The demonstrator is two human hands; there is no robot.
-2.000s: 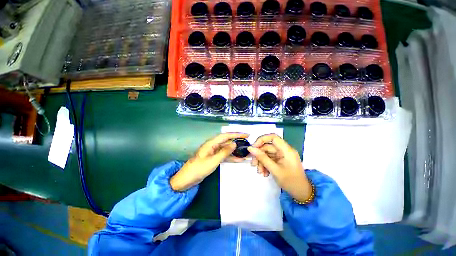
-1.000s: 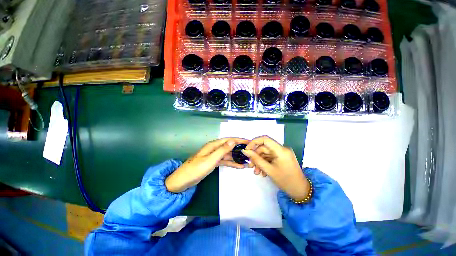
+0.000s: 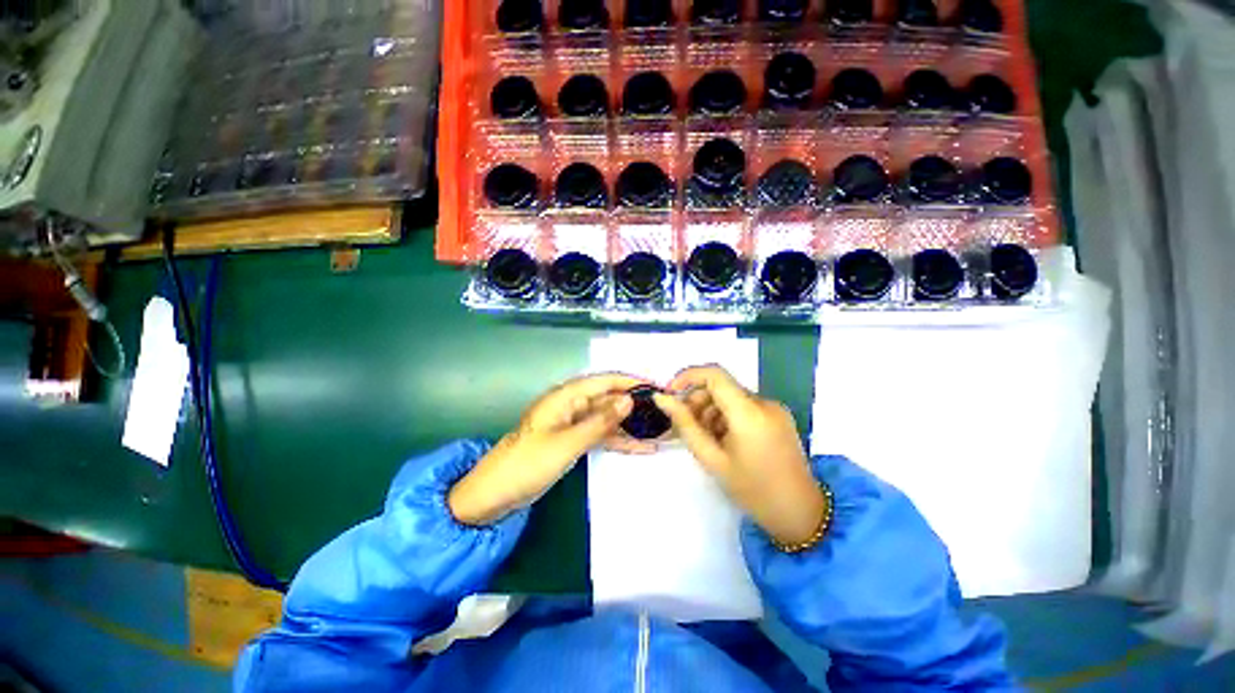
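A short round black part, like a lens assembly (image 3: 646,416), is held above the narrow white paper sheet (image 3: 673,542). My left hand (image 3: 549,440) grips it from the left with thumb and fingers. My right hand (image 3: 742,440) has its thumb and fingertips at the part's upper right edge, touching or nearly touching it. Whether the right fingertips pinch something small cannot be seen. Rows of similar black parts stand in a clear blister tray (image 3: 752,301) just beyond my hands.
The red carrier tray (image 3: 457,163) lies under the blister tray. A wider white sheet stack (image 3: 955,460) and translucent sheets (image 3: 1178,339) are at right. At left are a white tag (image 3: 157,386), dark blue cables (image 3: 210,447), a control box (image 3: 81,122) and a greyish clear tray (image 3: 305,108).
The camera view has shifted slightly. The left hand still holds the black part. The right fingertips have moved slightly over its face to its upper right edge.
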